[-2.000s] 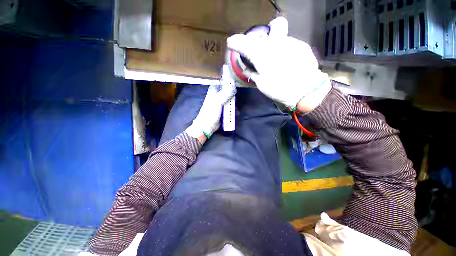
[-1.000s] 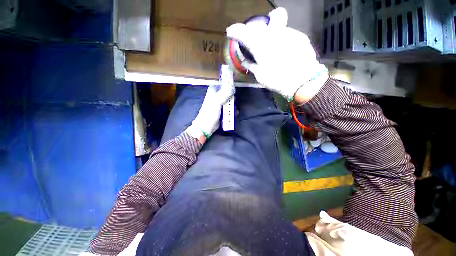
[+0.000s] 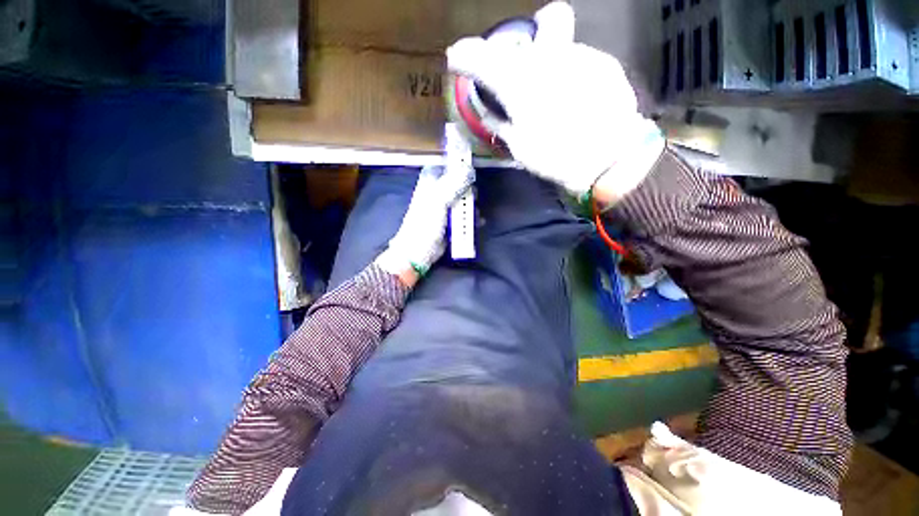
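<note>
My left hand (image 3: 431, 214), in a white knit glove, grips a narrow pale sheet-metal part (image 3: 462, 224) over my lap at the bench edge. The part is seen edge-on with a row of small holes. My right hand (image 3: 564, 106), also in a white glove, holds a round sander (image 3: 470, 107) with a dark body and red rim. The sander is tilted at the part's far end; whether its pad touches the part cannot be told. The right hand hides much of the sander. An orange-red hose (image 3: 609, 240) shows below the right wrist.
Brown cardboard (image 3: 353, 106) lies on the bench, with a grey metal plate (image 3: 267, 50) at its left. Slotted metal parts (image 3: 796, 45) stand at back right. A blue surface (image 3: 181, 302) is at left. A blue bin (image 3: 650, 312) with scraps sits on the green floor.
My right hand and the sander have moved slightly up and left since the earliest frame. The part and my left hand have hardly moved. The view has shifted a little.
</note>
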